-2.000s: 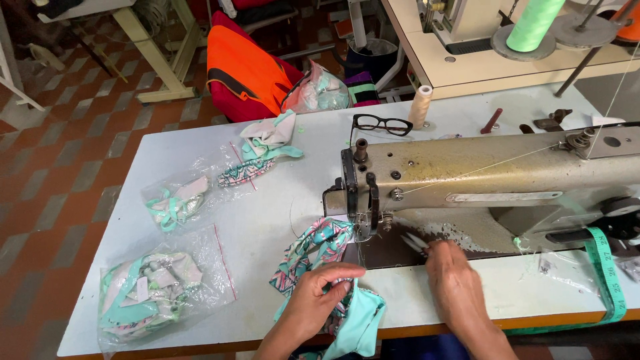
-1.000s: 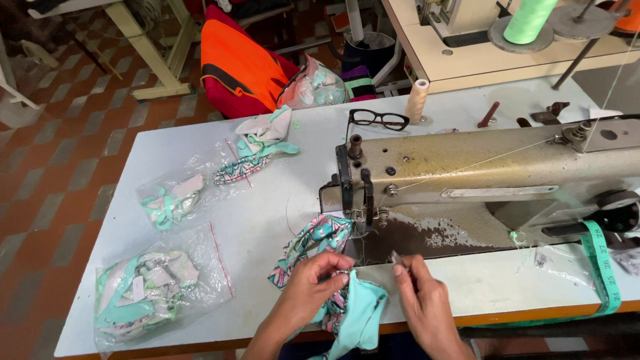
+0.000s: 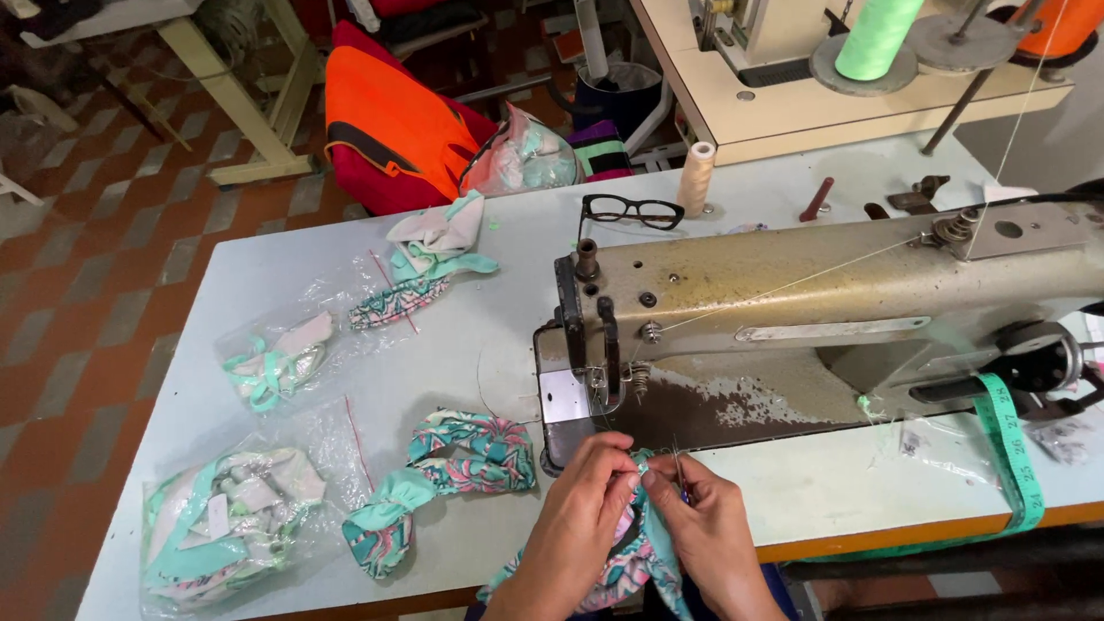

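Note:
Near the front table edge, my left hand (image 3: 573, 526) pinches a teal and pink patterned fabric piece (image 3: 634, 569). Close beside it, my right hand (image 3: 711, 526) grips small thread snips (image 3: 679, 474), blades upward, its fingertips also at the fabric's upper edge. Most of the snips is hidden by the fingers. Another patterned fabric piece with a plain teal part (image 3: 474, 457) lies on the table to the left of my hands. Just beyond them stands the sewing machine (image 3: 776, 267), with its needle area (image 3: 604, 384) above the bed.
Clear plastic bags with fabric pieces (image 3: 241, 517) (image 3: 285, 354) lie at left, with more fabric (image 3: 435, 250) behind. Black glasses (image 3: 634, 211) and a beige thread cone (image 3: 696, 181) are behind the machine. A green measuring tape (image 3: 1013, 457) hangs over the front edge at right.
The hands have come together at the fabric, nearer the front edge. A patterned piece with a teal part now lies spread out to their left. The snips now point upward.

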